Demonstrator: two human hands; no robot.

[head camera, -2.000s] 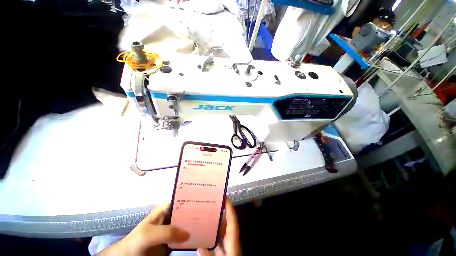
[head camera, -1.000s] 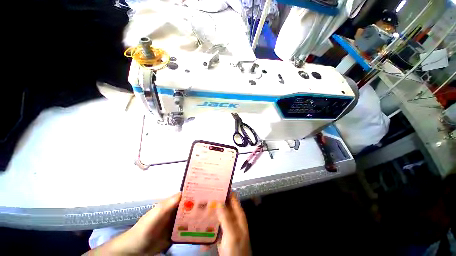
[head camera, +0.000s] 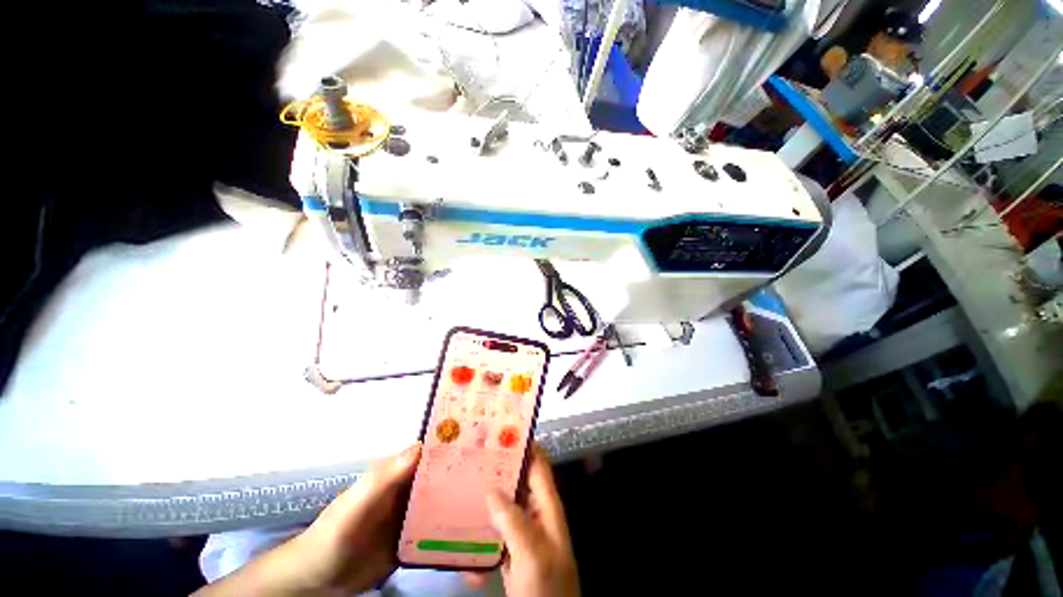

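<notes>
A smartphone [head camera: 476,455] stands upright above the table's front edge, its pinkish screen lit with small round pictures and a green bar at the bottom. My left hand [head camera: 361,525] holds its left side. My right hand [head camera: 539,531] is around its lower right side, with the thumb over the screen's lower right part. Behind the phone, the white sewing machine [head camera: 606,239] with JACK lettering has no hand on it. Black-handled scissors [head camera: 564,309] and small pinkish nippers [head camera: 586,364] lie below its arm.
A dark long tool [head camera: 754,352] lies at the table's right end. Black fabric [head camera: 128,117] is piled at the left, and white fabric [head camera: 385,58] behind the machine. A ruler scale [head camera: 653,418] runs along the front edge. A person [head camera: 895,47] is at the upper right.
The phone screen changed from text lines to rows of round pictures with a green bar. My left thumb left the screen and moved to the phone's side; my right thumb came over the screen.
</notes>
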